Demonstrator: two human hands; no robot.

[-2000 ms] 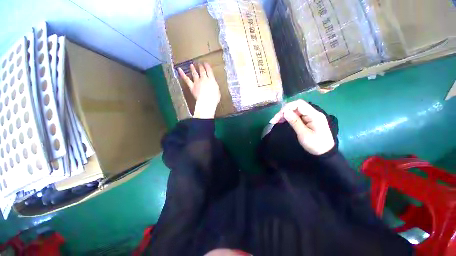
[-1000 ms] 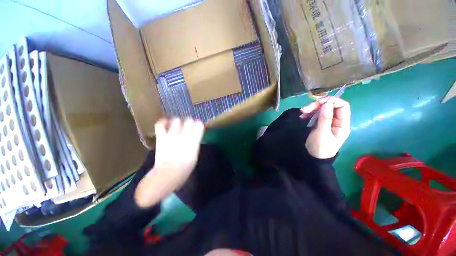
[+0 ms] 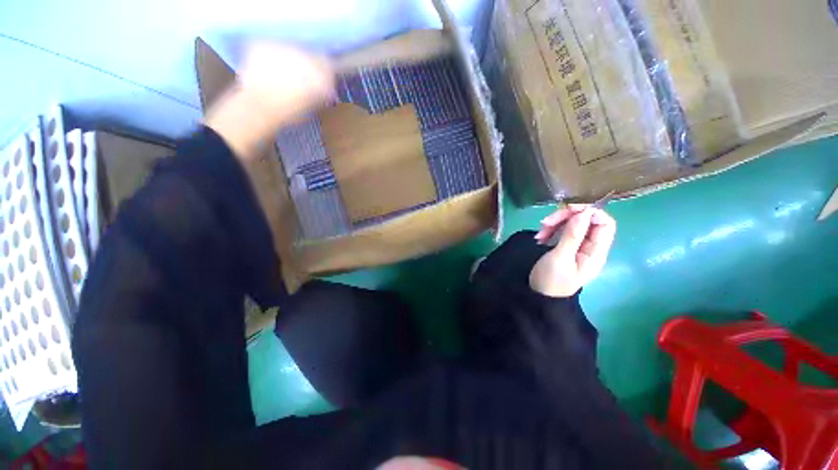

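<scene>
An open carton (image 3: 400, 240) stands in front of me with its flaps spread. Inside are dark, finely striped rows of packed parts (image 3: 457, 158) with a brown cardboard pad (image 3: 379, 165) on top. My left hand (image 3: 285, 87) is blurred over the carton's far left corner, near the back flap; whether it grips the flap cannot be told. My right hand (image 3: 574, 255) is right of the carton, above my knee, pinching a small thin utility knife (image 3: 603, 198), which is mostly hidden by the fingers.
A closed carton under clear film (image 3: 588, 101) stands at the upper right. White foam trays with round holes (image 3: 32, 275) stand in another carton (image 3: 133, 165) at the left. A red plastic stool (image 3: 763, 386) is at the lower right on the green floor. A pale wall is behind.
The carton's flaps have opened and its contents show. My left hand has moved from the near side to the far left corner. My right hand still holds the knife, slightly lower and left.
</scene>
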